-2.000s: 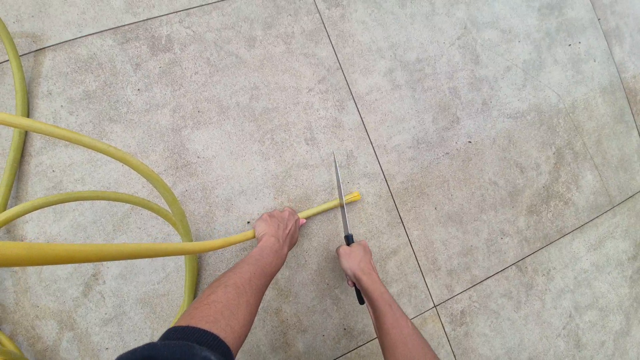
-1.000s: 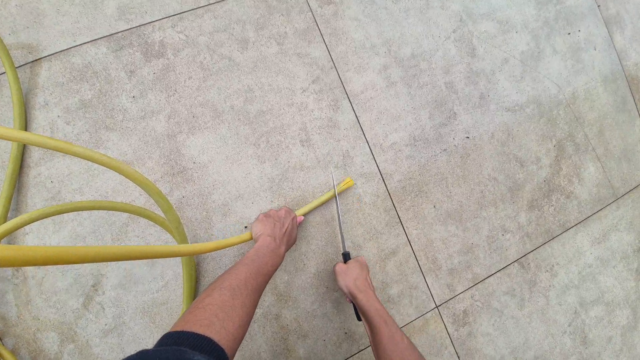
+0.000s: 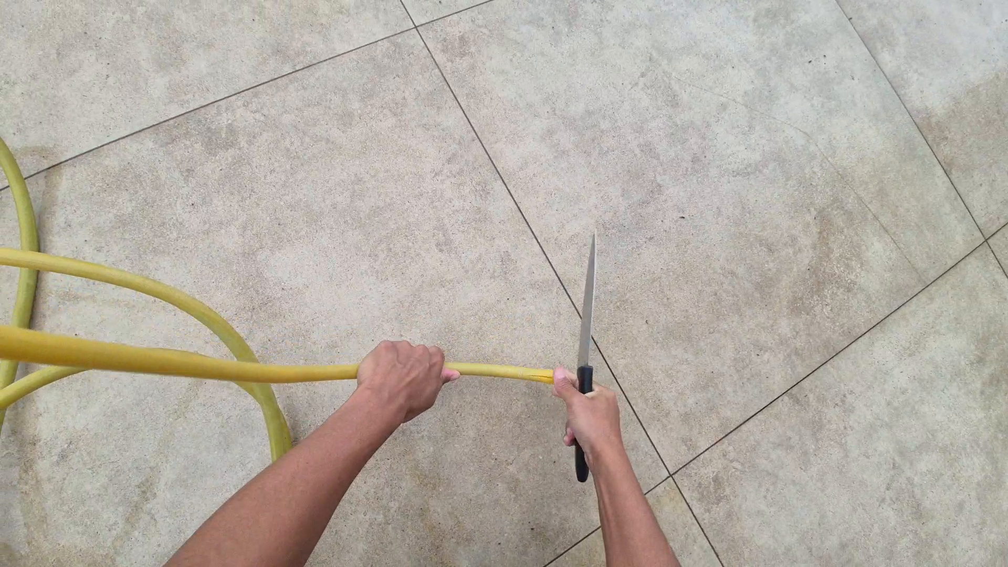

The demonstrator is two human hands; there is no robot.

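A yellow hose (image 3: 299, 372) runs in from the left edge, and my left hand (image 3: 403, 379) is closed around it a short way from its end. A dark slit shows along the hose near that end. My right hand (image 3: 591, 413) holds a knife (image 3: 588, 303) by its black handle, with the long metal blade pointing up and away from me. The thumb and a finger of the same hand touch the tip of the hose, which they partly hide. The blade stands just to the right of the hose end, not against it.
More loops of the yellow hose (image 3: 177, 298) lie at the left over large stone-look floor tiles (image 3: 748, 236). Thin dark joints cross the floor between the tiles.
My right hand, knife still in it, has come to the hose end and now touches it. Before, the blade lay across the hose just short of its end. My left hand keeps its hold.
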